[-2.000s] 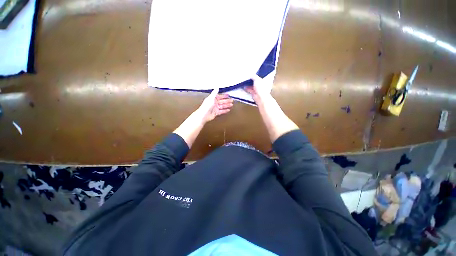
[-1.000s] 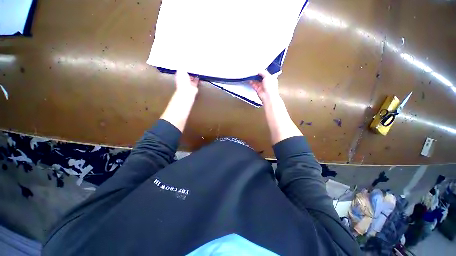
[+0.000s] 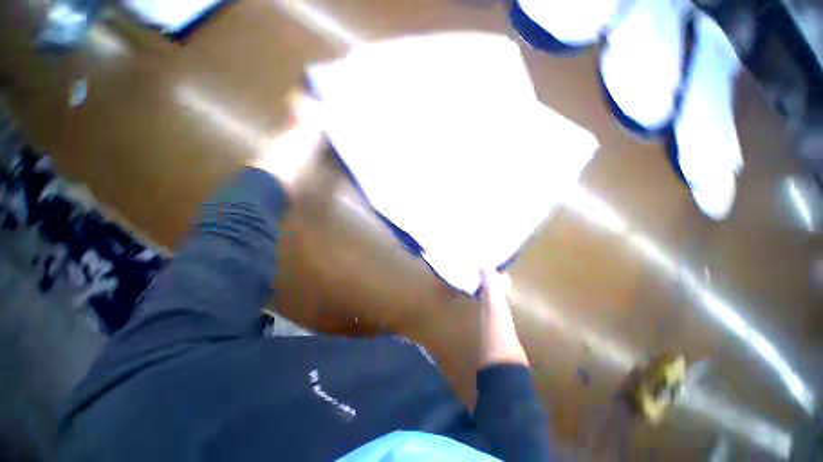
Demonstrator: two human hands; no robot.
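A stack of navy cut pieces topped with white pattern paper (image 3: 442,144) lies on the brown table in front of me, a navy edge showing along its near left side. My left hand (image 3: 302,135) holds the stack's left corner; it is blurred and its fingers are partly hidden. My right hand (image 3: 494,289) grips the stack's near corner, fingers partly under the edge. The whole view is blurred and the white paper is overexposed.
Narrow rounded white-topped navy piles (image 3: 645,63) lie at the far right. Another white-topped stack (image 3: 171,11) is at the far left. A yellow block (image 3: 661,386) sits at the right on the table (image 3: 577,325). Navy and white scraps (image 3: 81,239) lie on the floor left.
The view has turned and the stack now appears rotated. My left hand has moved to its left corner and my right hand to its near corner. The rounded piles have come into view.
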